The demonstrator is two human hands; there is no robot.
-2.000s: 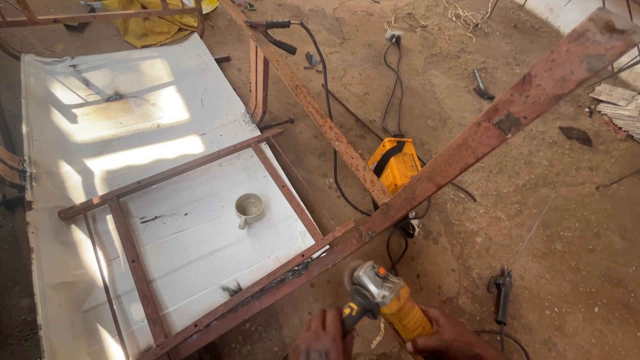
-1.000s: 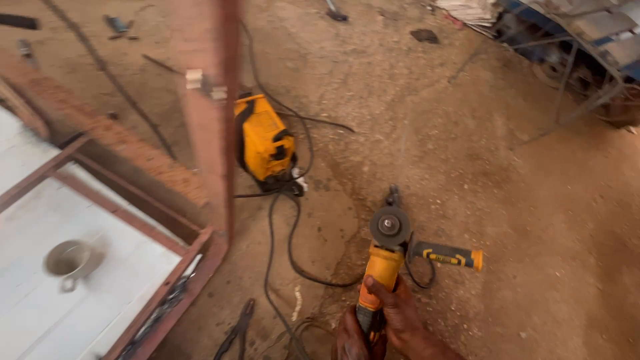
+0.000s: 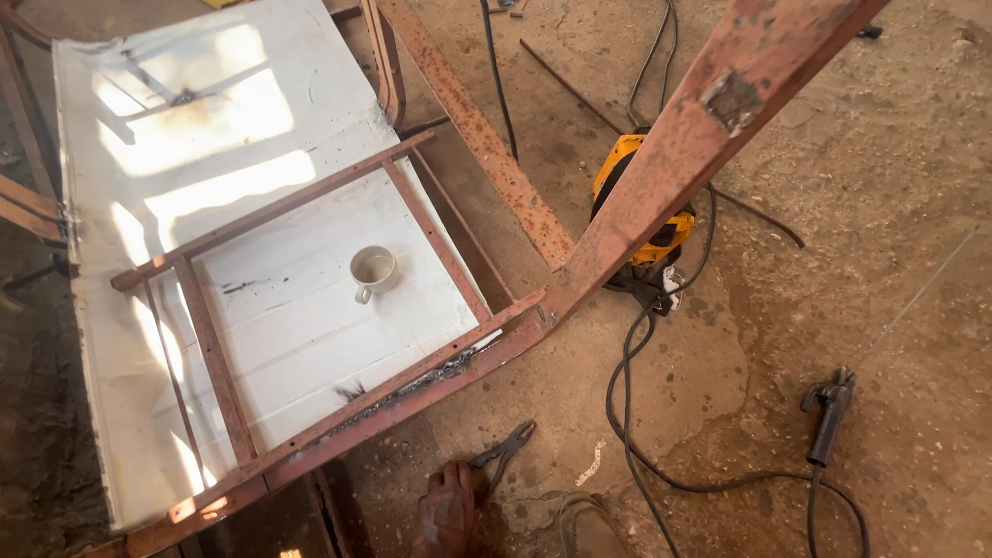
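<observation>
My left hand (image 3: 446, 508) is low in the view, its fingers closed at the handles of dark metal pliers (image 3: 508, 449), whose jaws point up and right, close above the ground. My right hand is out of view. Above my left hand, a reddish-brown steel frame (image 3: 217, 372) has a rough weld bead (image 3: 426, 380) along its lower rail. Inside this frame, a pale mug (image 3: 373, 271) stands on a white sheet panel (image 3: 310, 341). A thick rusty steel bar (image 3: 666, 186) slants to the upper right from the frame's corner.
A yellow and black machine (image 3: 659, 236) sits partly behind the thick bar. To the right, an electrode holder (image 3: 831, 418) with a thin rod lies on the dirt floor. Cables (image 3: 628, 403) curve across the ground. A boot (image 3: 590, 531) shows at the bottom edge.
The angle grinder, held in both hands one second ago, has left the view, and so has my right hand. My left hand is now at the pliers, which lay on the ground before.
</observation>
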